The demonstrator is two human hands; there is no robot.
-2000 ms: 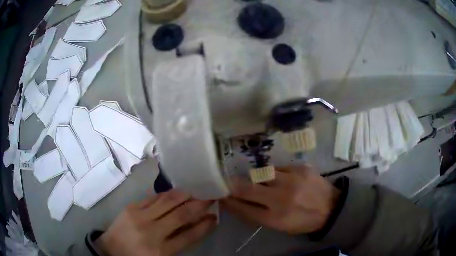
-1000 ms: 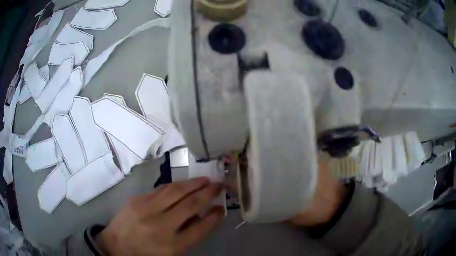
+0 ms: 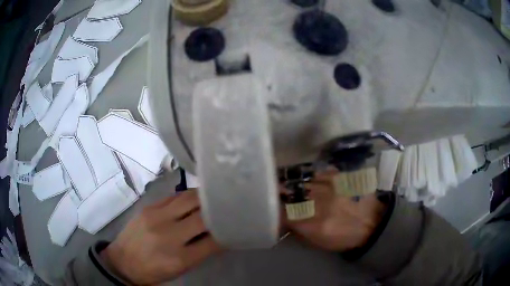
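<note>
The off-white sewing machine head (image 3: 302,84) fills the upper middle, and its rounded take-up cover (image 3: 237,162) hides the needle area. My left hand (image 3: 162,237) lies at the cover's left, fingers flat and pointing right, fingertips hidden behind the cover. My right hand (image 3: 335,215) is bent in from the right, behind the cream ribbed blocks (image 3: 300,210), its fingertips also hidden. A small bit of white fabric (image 3: 192,181) shows just left of the cover, above my left hand. Whether either hand grips it cannot be seen.
White pointed fabric pieces (image 3: 107,201) lie spread over the grey table at left, with a long fabric band (image 3: 114,64) and a small printed tag (image 3: 24,172). A fanned bunch of folded white strips (image 3: 433,167) lies under the machine arm at right.
The view has shifted, so the machine head stands further left than a second ago. The white piece under my left fingertips is now mostly hidden, and more of my right hand shows.
</note>
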